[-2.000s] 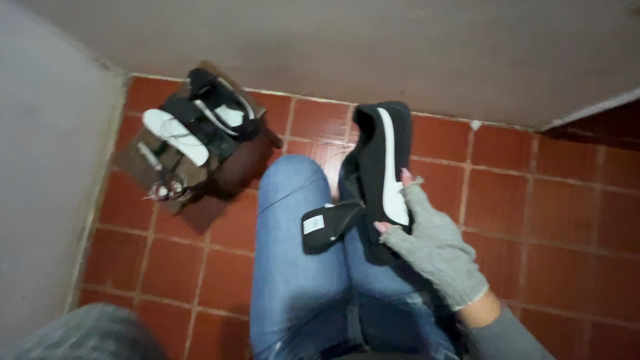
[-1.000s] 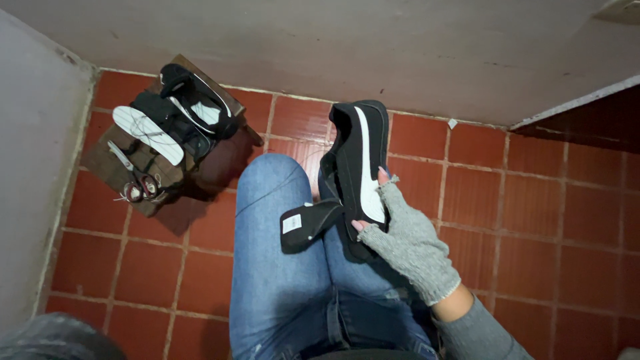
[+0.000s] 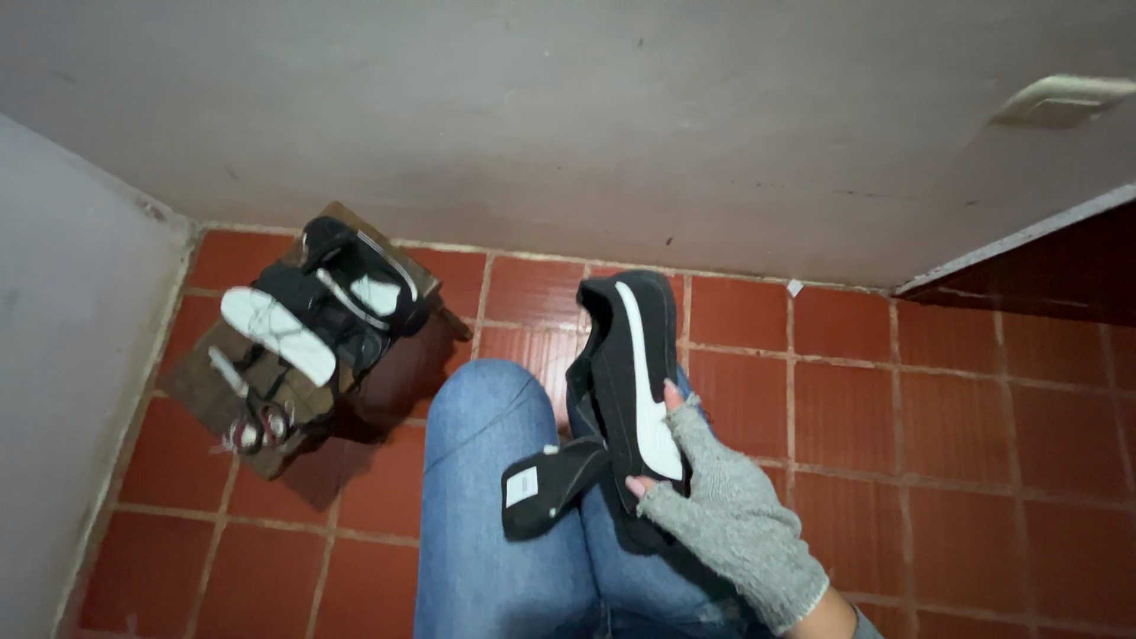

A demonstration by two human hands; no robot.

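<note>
A black shoe upper (image 3: pixel 626 382) with a white side stripe rests over my thighs, its toe toward the wall. My right hand (image 3: pixel 732 506), in a grey fingerless knit glove, grips its near side, with fingertips on the stripe and lower edge. The shoe's tongue (image 3: pixel 552 486), black with a white label, hangs out to the left over my left thigh. A thin dark thread (image 3: pixel 484 424) lies across the left knee of my jeans. My left hand is outside the view.
A small wooden stool (image 3: pixel 209 377) at the left holds a second black shoe upper (image 3: pixel 359 284), a white insole (image 3: pixel 280 333) with dark thread on it, and scissors (image 3: pixel 253 408). Walls stand ahead and at the left. A dark panel (image 3: pixel 1047 262) is at the right above the red tile floor (image 3: pixel 848 408).
My right hand keeps its hold on the shoe upper. A grey-sleeved shape at the lower left in the earlier frames is out of view now. The view has shifted.
</note>
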